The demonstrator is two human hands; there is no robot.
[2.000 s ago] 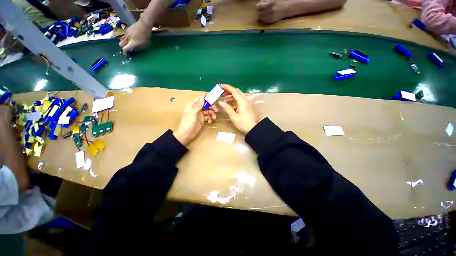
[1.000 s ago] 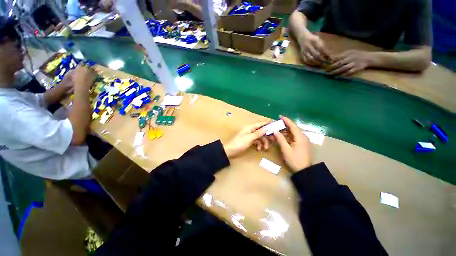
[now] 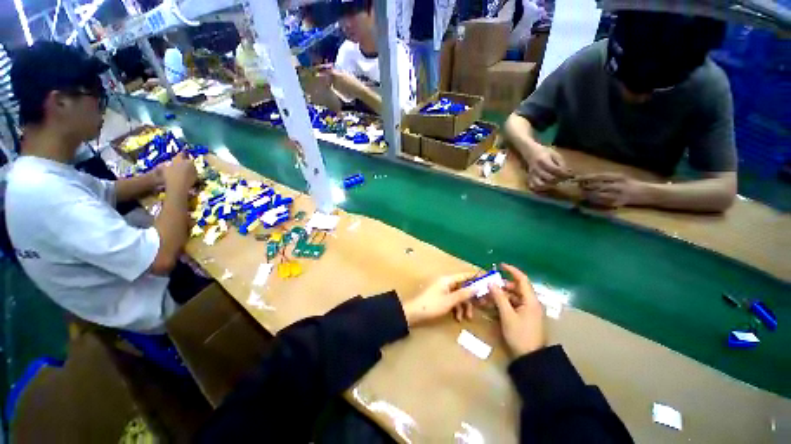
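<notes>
A blue battery pack with a white label [image 3: 483, 283] is held between my two hands above the tan tabletop near the belt. My left hand [image 3: 441, 300] grips its left end. My right hand [image 3: 520, 310] has its thumb and fingers on the right end and the label. The fingers hide part of the pack. A white rectangle [image 3: 473, 344] lies on the table just below my hands.
Green boards with wires [image 3: 308, 248], yellow pieces [image 3: 290, 270] and a blue and yellow pile [image 3: 238, 205] lie at left. A white post [image 3: 299, 121] rises behind. The green conveyor [image 3: 555, 238] carries scattered cells [image 3: 742, 338]. One person sits left, another across. Open boxes [image 3: 448, 115] stand beyond.
The view has swung left and up, so my hands and the table appear lower and the seated workers show more. Both hands stay on the pack, and its blue side now shows above the label.
</notes>
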